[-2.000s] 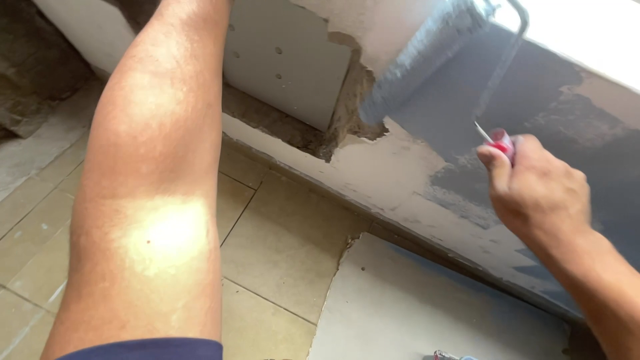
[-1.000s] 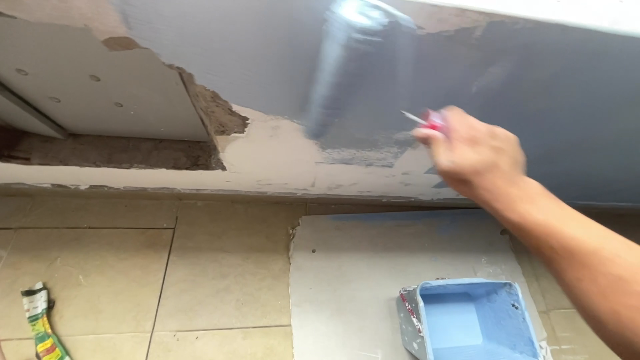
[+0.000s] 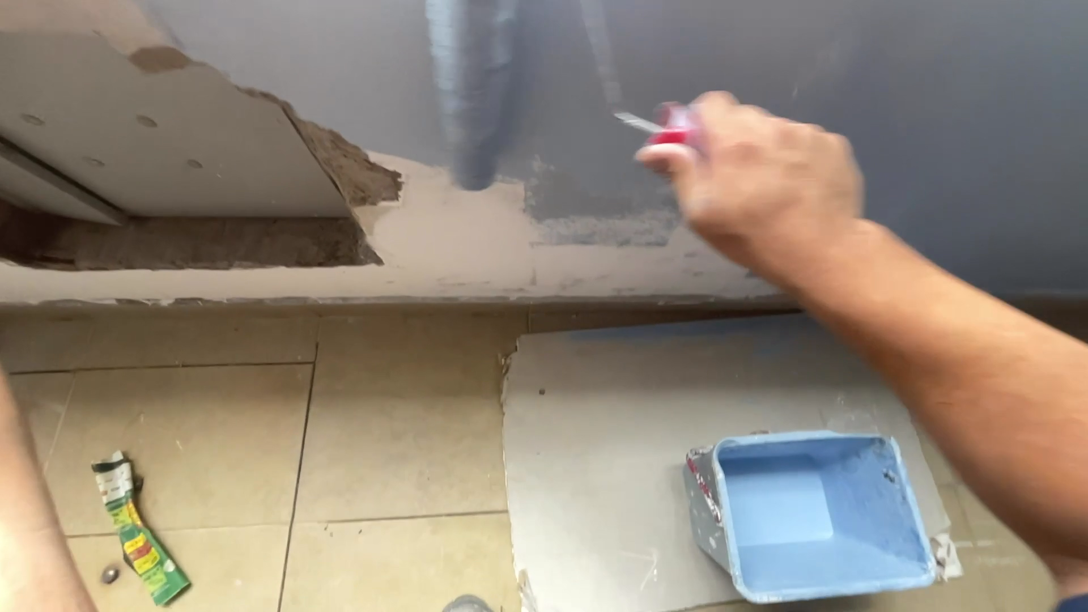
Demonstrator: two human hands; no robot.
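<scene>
My right hand (image 3: 765, 170) grips the red handle of a paint roller, whose thin metal rod runs up out of view. The blurred blue-grey roller (image 3: 476, 93) lies against the wall (image 3: 935, 102), left of the hand, with its lower end at the border between grey-blue paint and bare pale plaster (image 3: 459, 229). Of my left side only part of the forearm (image 3: 30, 510) shows at the lower left edge; the left hand is out of view. A paint tray (image 3: 782, 501), light blue inside, stands below the right hand.
A ragged opening (image 3: 221, 170) in the wall shows a pale panel inside. The tray stands on a grey board (image 3: 603, 476) laid over beige floor tiles (image 3: 391, 425). A crumpled green and yellow wrapper (image 3: 140, 535) lies on the tiles at left. Something rounded and grey touches the bottom edge.
Paint now covers more of the wall above and right of the opening than two seconds ago. The roller has moved left along the wall since a second ago. The view has shifted too.
</scene>
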